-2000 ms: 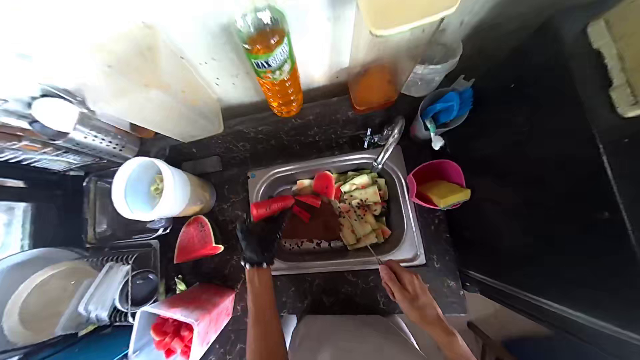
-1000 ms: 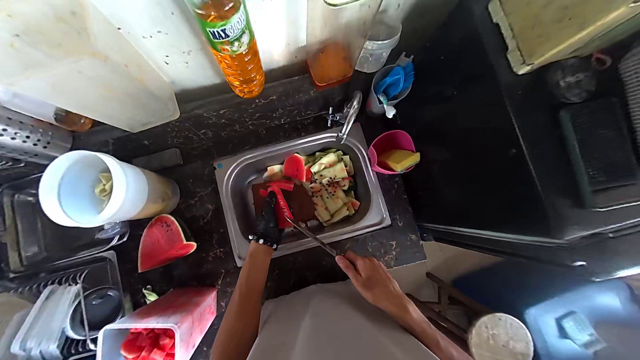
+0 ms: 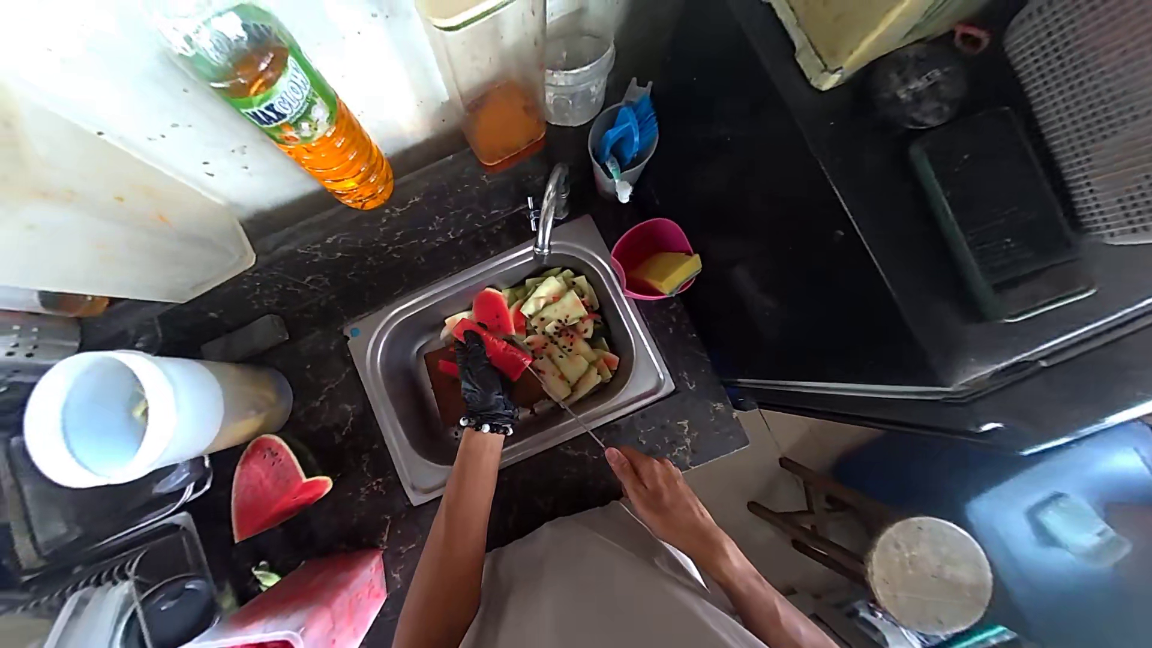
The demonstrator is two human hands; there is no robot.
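Observation:
My left hand [image 3: 484, 382], in a black glove with a beaded bracelet at the wrist, holds a red piece of watermelon [image 3: 493, 349] over a brown board [image 3: 445, 396] in the steel sink [image 3: 382, 360]. My right hand [image 3: 661, 493] is bare and closed around the handle of a long knife [image 3: 580, 421]; its blade reaches up to the right end of that piece. Watermelon rinds [image 3: 562, 315] with dark seeds are heaped in the right half of the sink. Another red piece [image 3: 492, 310] lies just above my left hand.
Left of the sink are a watermelon wedge [image 3: 270, 486], a tall white plastic container [image 3: 162, 414] and a red-stained tub [image 3: 315, 598]. Behind stand the faucet [image 3: 551, 207], a bottle of orange liquid [image 3: 315, 135] and a cup of brushes [image 3: 623, 139]. A pink bowl [image 3: 650, 236] holds a sponge [image 3: 666, 272].
The knife and my right hand have shifted relative to the sink, and the blade now meets the piece under my left hand. The view has swung to the right and moved closer since the first frame.

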